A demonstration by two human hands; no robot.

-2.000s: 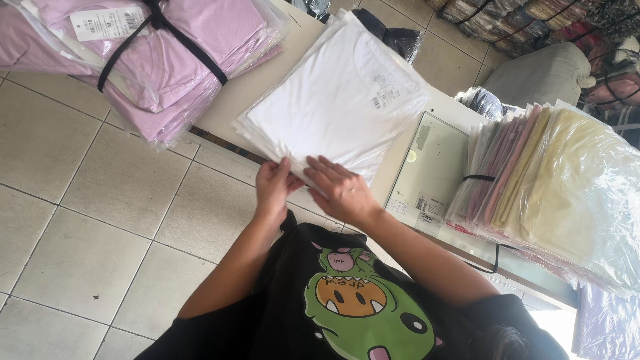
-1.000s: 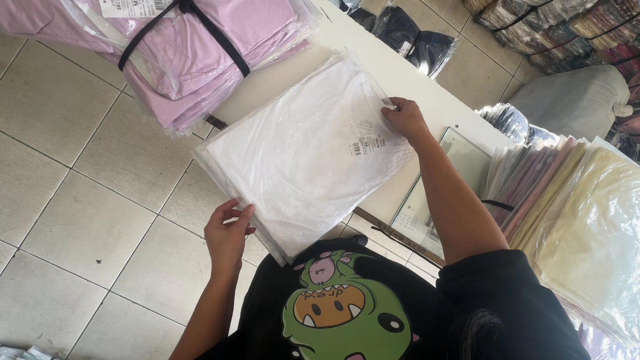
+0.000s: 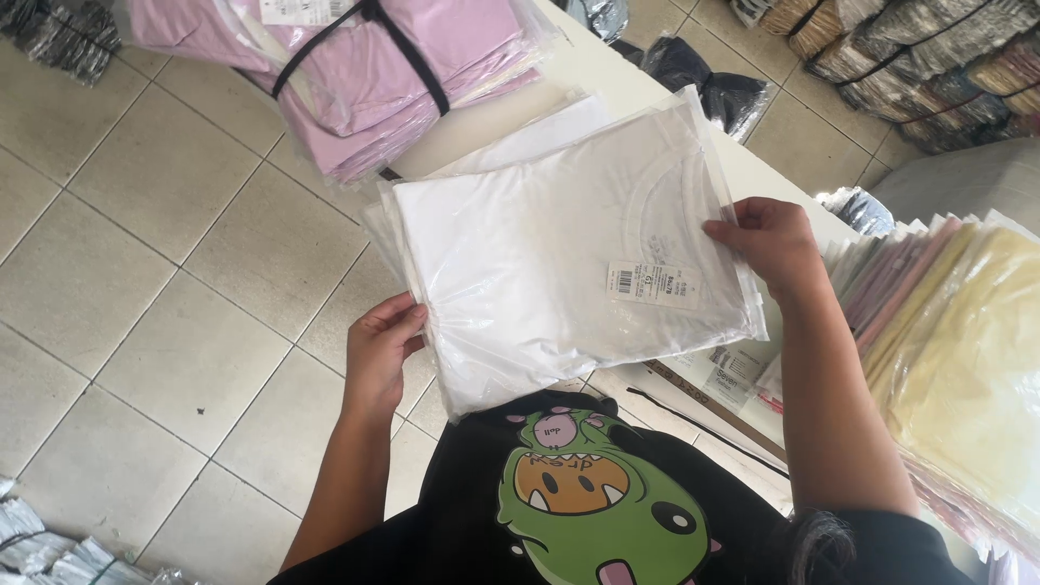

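A folded white garment in a clear plastic bag (image 3: pixel 520 260) is held up between my hands, with a round neckline at its right and a printed paper label (image 3: pixel 654 283) facing me. My left hand (image 3: pixel 380 349) grips the bag's lower left edge, thumb on top. My right hand (image 3: pixel 768 244) pinches the zip edge at the right. Behind the held bag, more white bagged pieces (image 3: pixel 544 130) partly show above the table; how many is hidden.
A strapped bundle of pink bagged garments (image 3: pixel 422 49) lies at upper left of the white table (image 3: pixel 634 77). Yellow and pink bagged garments (image 3: pixel 959 325) are stacked at right. Dark bundles (image 3: pixel 731 97) and tied piles (image 3: pixel 918 57) stand on the tiled floor (image 3: pixel 211 349) beyond.
My hands were together on the white pile's near edge, then spread to its opposite sides. The labelled bag is now raised and tilted, apart from white pieces behind it.
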